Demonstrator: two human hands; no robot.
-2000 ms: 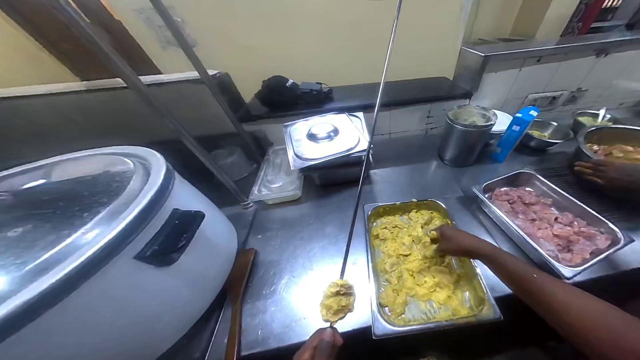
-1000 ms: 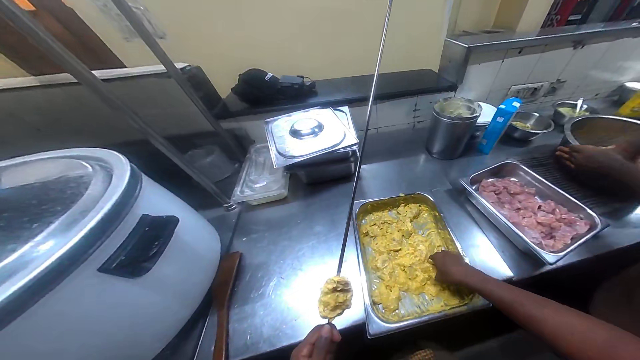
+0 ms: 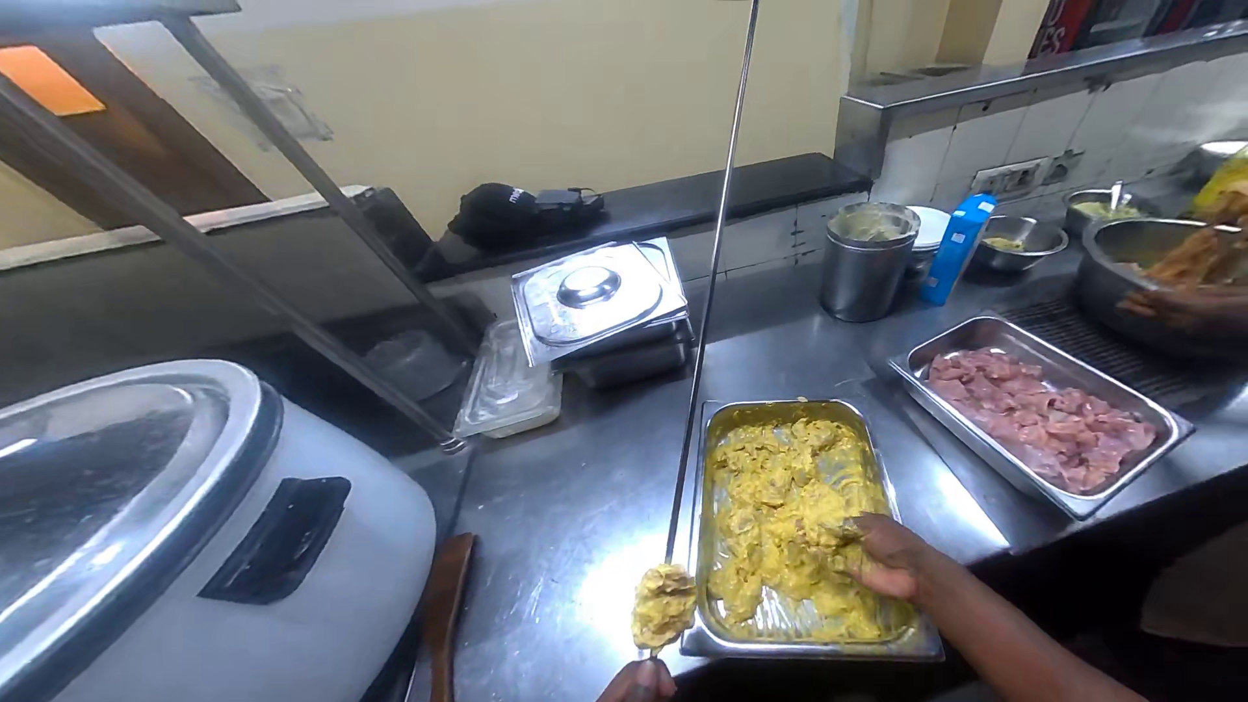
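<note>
My left hand [image 3: 639,680], cut off by the bottom edge, grips the lower end of a long metal skewer [image 3: 717,253] that stands tilted upward. Just above that hand, a lump of yellow marinated meat [image 3: 664,606] is threaded on the skewer. My right hand [image 3: 889,558] reaches into the right side of a steel tray [image 3: 694,546] of yellow-coated meat pieces [image 3: 780,507]; its fingertips touch the meat, and whether they pinch a piece cannot be told. Further right lies a second steel tray [image 3: 985,453] with raw pink meat pieces [image 3: 1043,414].
A large white lidded vessel [image 3: 370,546] and a wooden paddle [image 3: 448,604] are at the left. Behind the trays stand a lidded steel container [image 3: 595,302], a steel canister [image 3: 866,268] and a blue carton [image 3: 958,249]. Another person's hands [image 3: 1189,302] work at a large bowl [image 3: 1111,253].
My right hand has turned and its fingers have spread in the yellow meat. The other person's hands have moved at the bowl, lifting reddish food. My left hand still holds the skewer.
</note>
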